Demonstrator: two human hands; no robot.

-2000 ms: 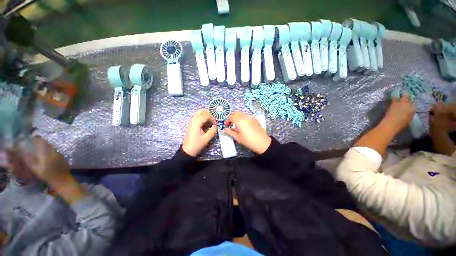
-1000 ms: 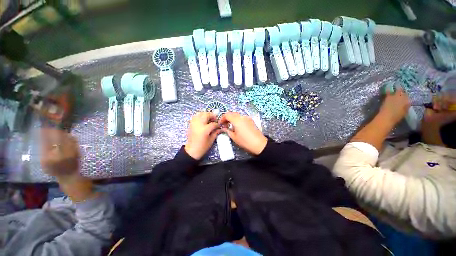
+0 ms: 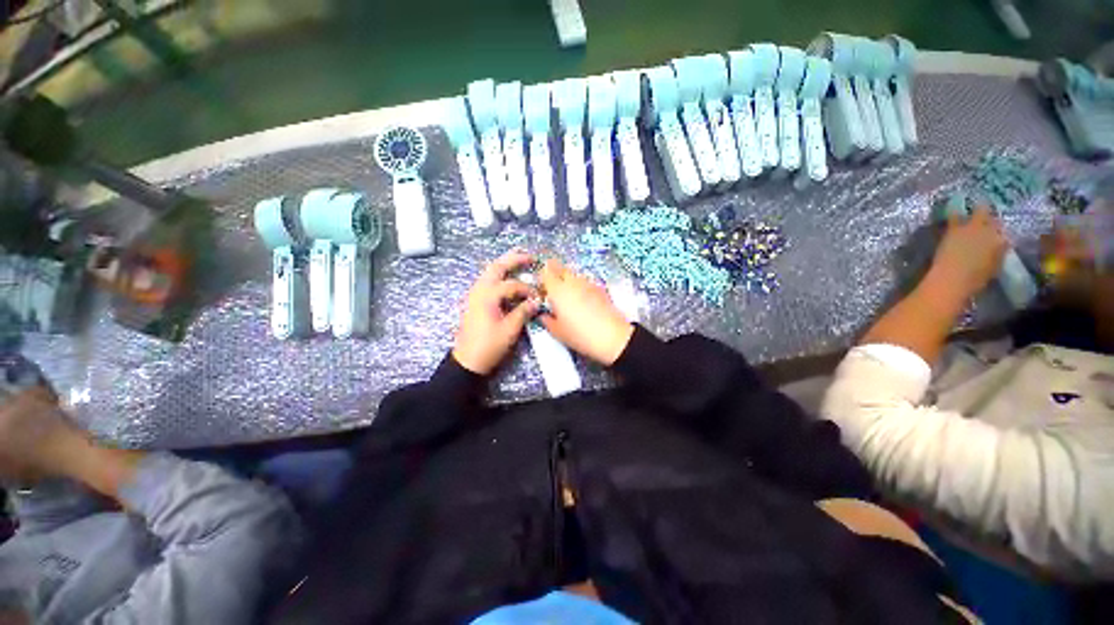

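A handheld fan (image 3: 556,364) lies between my hands at the front of the bench, its pale handle pointing towards me. Its head is mostly hidden by my fingers. My left hand (image 3: 495,314) grips the fan's head from the left. My right hand (image 3: 583,314) is closed at the fan's neck from the right. Whether a small part is between the fingers cannot be seen. A heap of small light-blue parts (image 3: 666,248) lies right of my hands, with a heap of small dark parts (image 3: 740,248) beside it.
A row of fans (image 3: 574,144) stands along the back. Three fans (image 3: 320,266) stand at left, and a single fan (image 3: 413,202) lies face up behind them. Neighbours' arms show at left (image 3: 92,464) and right (image 3: 916,320). A green conveyor belt (image 3: 367,67) runs behind.
My hands have closed further over the fan's head, which showed its grille before. A third fan has joined the left group. The left neighbour's hand has drawn back.
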